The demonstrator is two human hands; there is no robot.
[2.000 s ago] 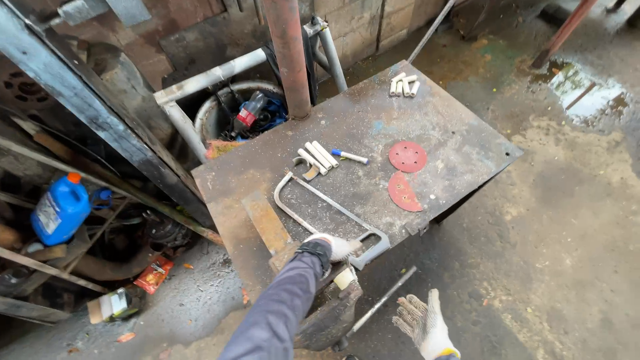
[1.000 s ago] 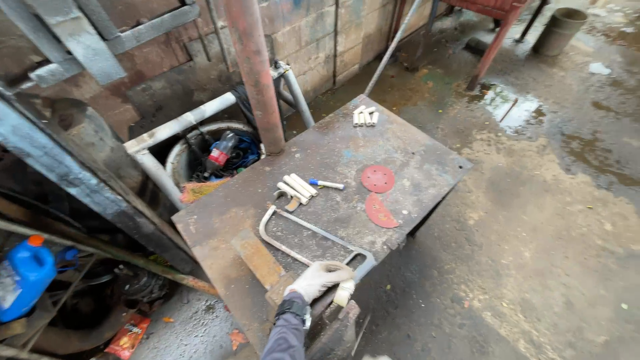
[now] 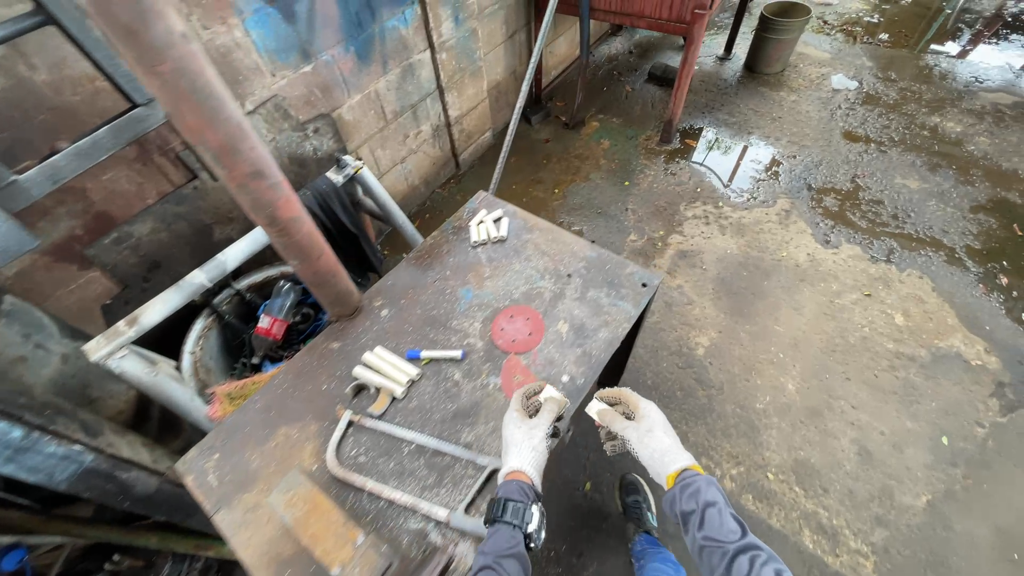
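My left hand [image 3: 530, 432], in a white knitted glove, pinches a short white piece [image 3: 552, 395] between thumb and fingers above the table's edge. Just right of it, past the edge, my gloved right hand [image 3: 640, 432] holds another small white piece [image 3: 596, 409]. A hacksaw [image 3: 400, 498] lies on the metal table [image 3: 304, 424] left of my left hand. Beyond the saw are white tubes [image 3: 387, 370] and a blue-capped marker [image 3: 436, 354]. A round red sanding disc [image 3: 517, 329] lies beside a folded or cut red one [image 3: 516, 376]. Several short white tube pieces [image 3: 489, 227] lie at the far corner.
A rusty post [image 3: 232, 152] rises at the table's left side. Behind it stand a pale metal frame [image 3: 184, 292] and a drum [image 3: 196, 344] holding a plastic bottle [image 3: 276, 316]. A bucket [image 3: 778, 36] stands far right, near puddles on the concrete floor [image 3: 800, 320].
My left hand has left the hacksaw's handle end and now holds a white piece. My right hand, open two seconds ago, now holds one too. The view has shifted and turned toward the right.
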